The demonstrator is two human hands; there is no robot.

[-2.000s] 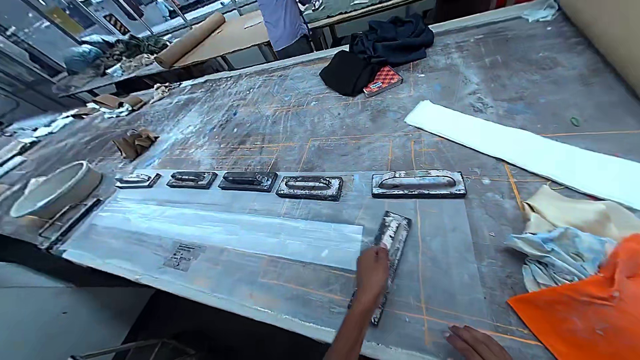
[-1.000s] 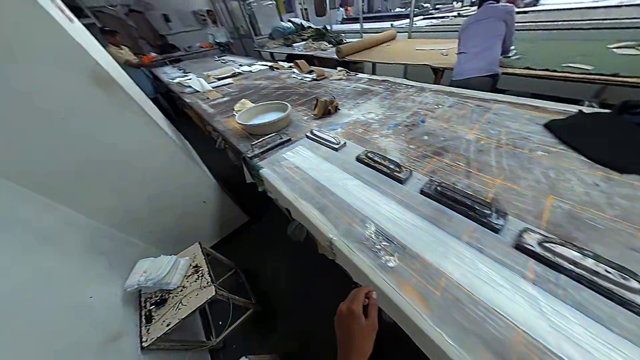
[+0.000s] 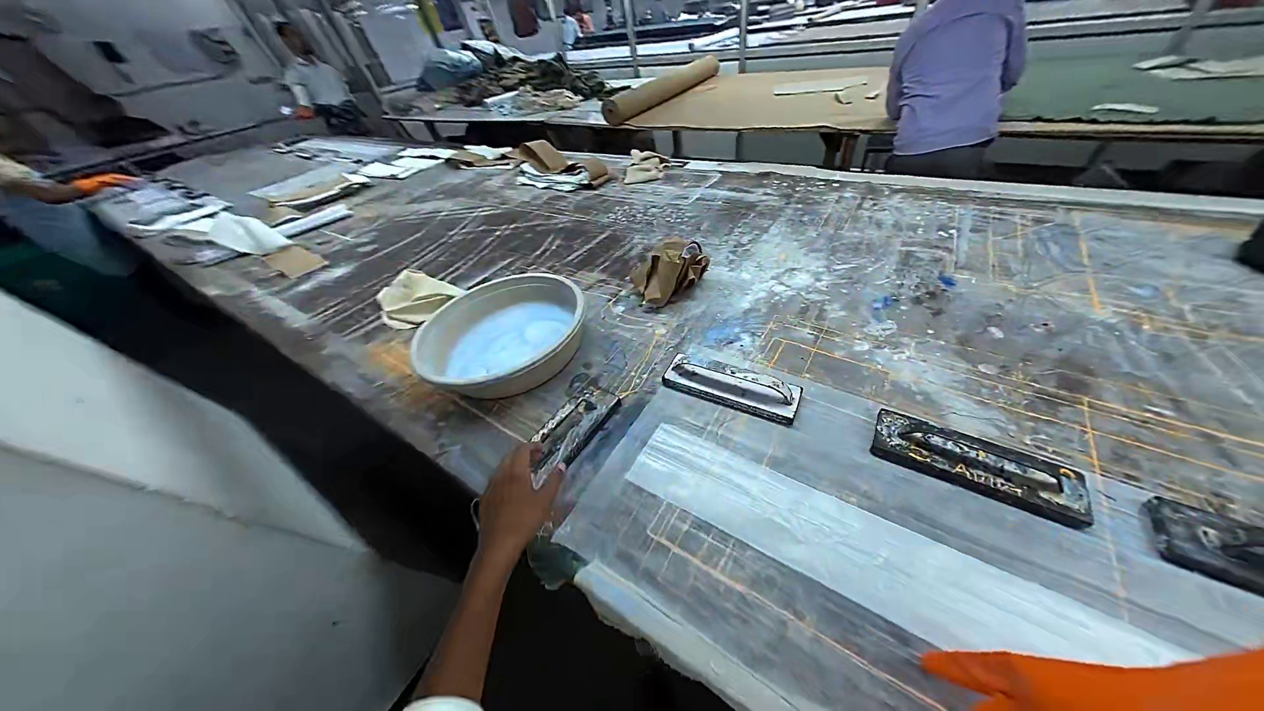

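My left hand [image 3: 515, 506] reaches in from the bottom, fingers closed around the near end of a worn, handled metal block [image 3: 575, 434] at the table's near edge. Just beyond it stands a round pale basin [image 3: 538, 378] holding bluish-white contents. Right of it, more handled blocks lie in a row: a whitish one [image 3: 733, 387], a black one with marks on it [image 3: 978, 466] and a dark one [image 3: 1210, 543]. They rest along a translucent sheet, beside a long white strip [image 3: 849, 553]. Orange cloth [image 3: 1096, 681] fills the bottom right corner. My right hand is not visible.
Crumpled brown material [image 3: 671, 272] and a cream cloth [image 3: 415, 298] lie near the basin. Farther left are fabric pieces [image 3: 242, 233] and people at work. A person in a purple shirt [image 3: 956, 74] stands behind the stained table; a pale wall [image 3: 168, 533] is at left.
The view has swung left. My left hand, apart from the blocks one second ago, is now at the block near the basin. Orange cloth has come into the bottom right corner.
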